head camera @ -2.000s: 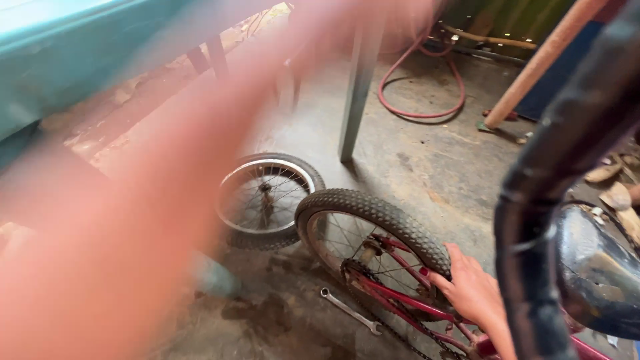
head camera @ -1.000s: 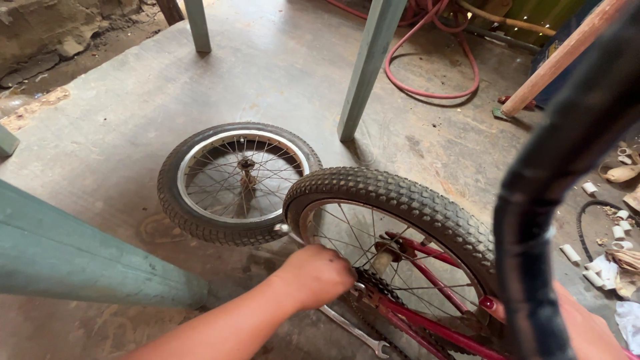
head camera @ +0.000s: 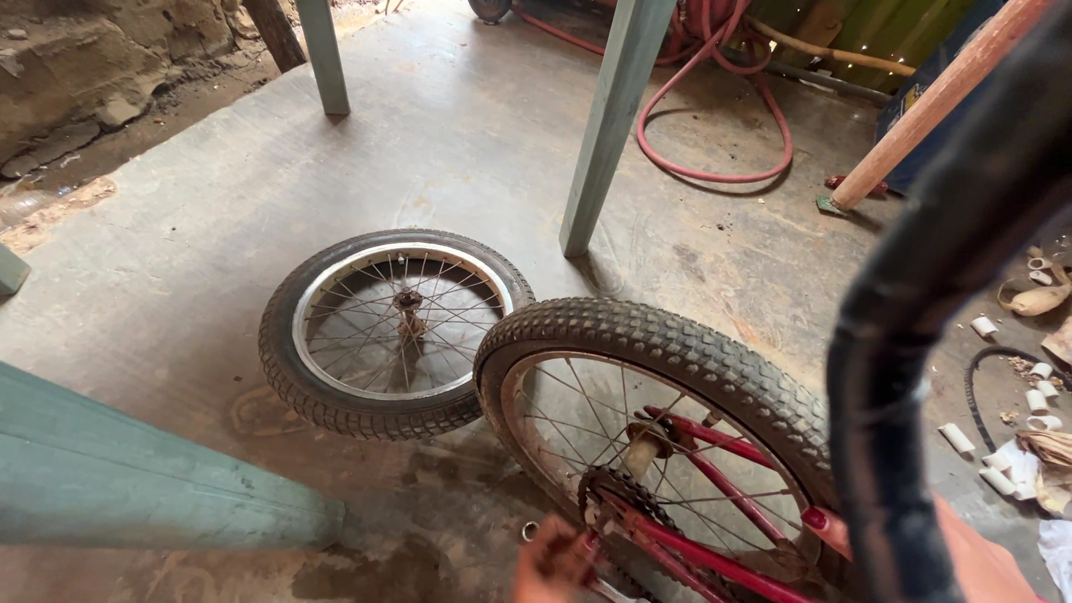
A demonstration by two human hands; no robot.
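A red bicycle frame [head camera: 729,569] holds its rear wheel with a knobby tyre [head camera: 636,335], tilted up at centre right. My left hand [head camera: 553,557], blurred, is at the axle end beside the sprocket [head camera: 620,494]; whether it holds anything is unclear. A wrench on the floor shows its ring end [head camera: 529,530] beside that hand, its middle hidden. My right hand [head camera: 980,553] grips the tyre's lower right side, thumb over the edge, fingers partly hidden by a black curved handlebar [head camera: 879,402]. A loose wheel [head camera: 394,398] lies flat, left of the rear wheel.
Green table legs [head camera: 603,134] stand behind the wheels, and a wider green post [head camera: 167,477] slants in from the left. A red hose [head camera: 712,176] loops on the floor. White tube pieces [head camera: 955,437] and scraps lie at right; a wooden pole [head camera: 930,109] leans nearby.
A second ago my left hand was at the axle with a silver tool end showing past it; that tool is not in sight now. The right hand stays at the tyre.
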